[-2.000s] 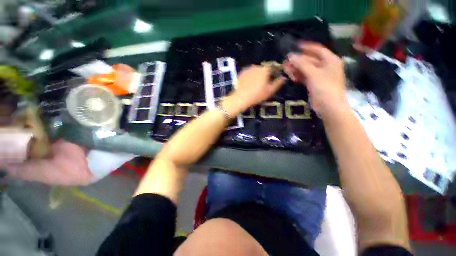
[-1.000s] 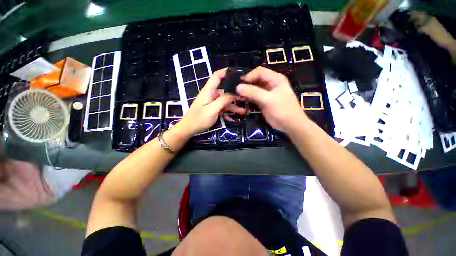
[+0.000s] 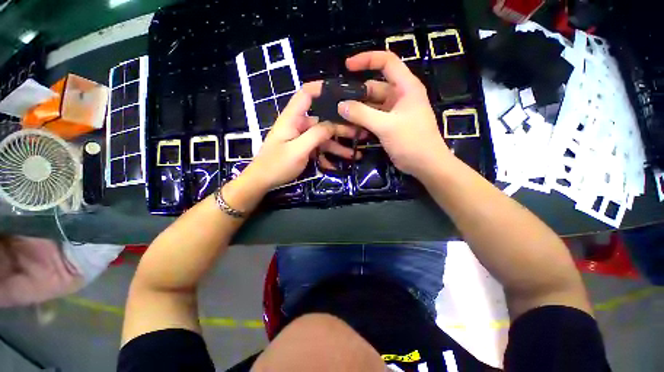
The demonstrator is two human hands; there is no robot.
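A small black housing [image 3: 336, 99] is held in the fingertips of both hands above the middle of the black tray [image 3: 191, 120]. My left hand [image 3: 293, 142] grips its left side. My right hand [image 3: 397, 116] holds its right side, with the thumb on its face and the index finger raised behind it. A white adhesive sheet [image 3: 256, 90] with black squares lies on the tray, partly under my left hand. Pale gold rectangular frames [image 3: 460, 123] sit in tray pockets on both sides. The housing's underside is hidden.
Left of the tray are a spare adhesive sheet [image 3: 127, 122], a white fan [image 3: 38, 168], an orange and white box [image 3: 71, 105] and a dark oblong object [image 3: 92, 173]. Spent white backing sheets [image 3: 582, 138] with a dark heap [image 3: 526, 64] lie right. Another person's sleeve shows far left.
From over the tray's upper right, both hands came together at its middle around the housing. Since one second ago, my right index finger has lifted off and the view has shifted slightly.
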